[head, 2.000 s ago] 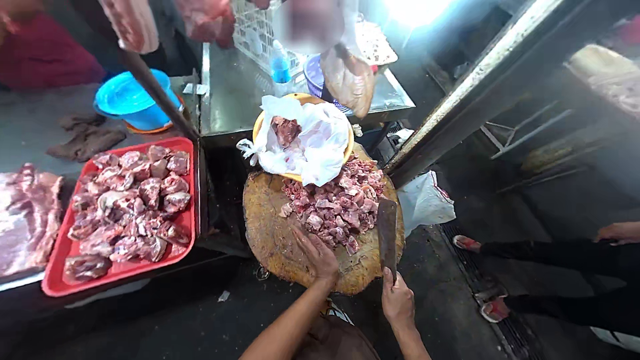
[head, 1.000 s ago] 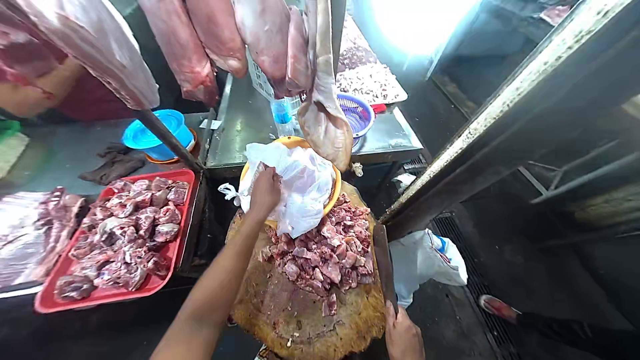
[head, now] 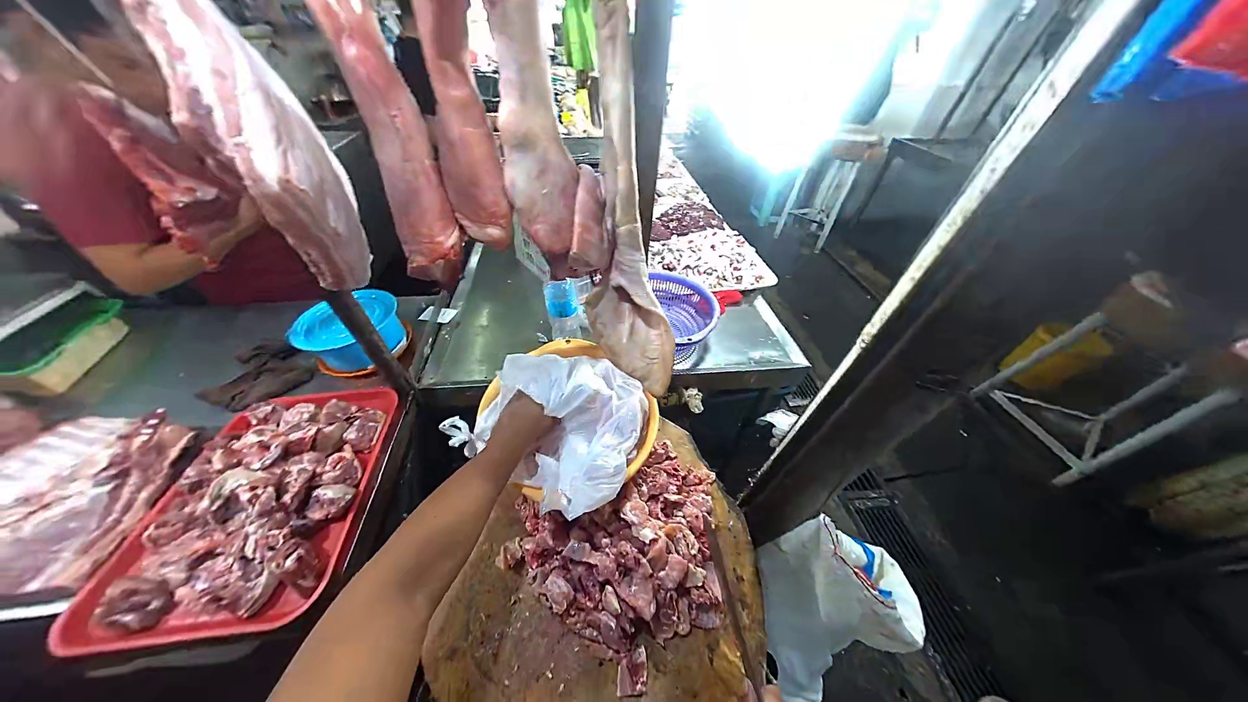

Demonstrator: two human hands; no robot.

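My left hand (head: 526, 421) reaches into a white plastic bag (head: 592, 419), which lies in a yellow basin (head: 646, 444); my fingers are hidden inside the bag. The basin stands at the far side of a round wooden chopping block (head: 487, 624). In front of it a heap of chopped raw meat (head: 624, 565) covers much of the block. At the bottom edge only a bit of my right hand (head: 765, 693) shows, at the handle end of a cleaver (head: 736, 604). The cleaver's dark blade lies along the heap's right side.
A red tray of meat chunks (head: 375, 468) is at left, beside a meat slab (head: 68, 487). Large cuts (head: 390, 146) hang overhead. Ahead are a blue basin (head: 346, 327) and a purple basket (head: 682, 307). A metal post (head: 936, 263) and white sack (head: 838, 595) are at right. A person stands far left.
My left hand has gone from the block beside the heap into the plastic bag. The meat piece seen in the bag two seconds ago is out of sight. The view has tilted up.
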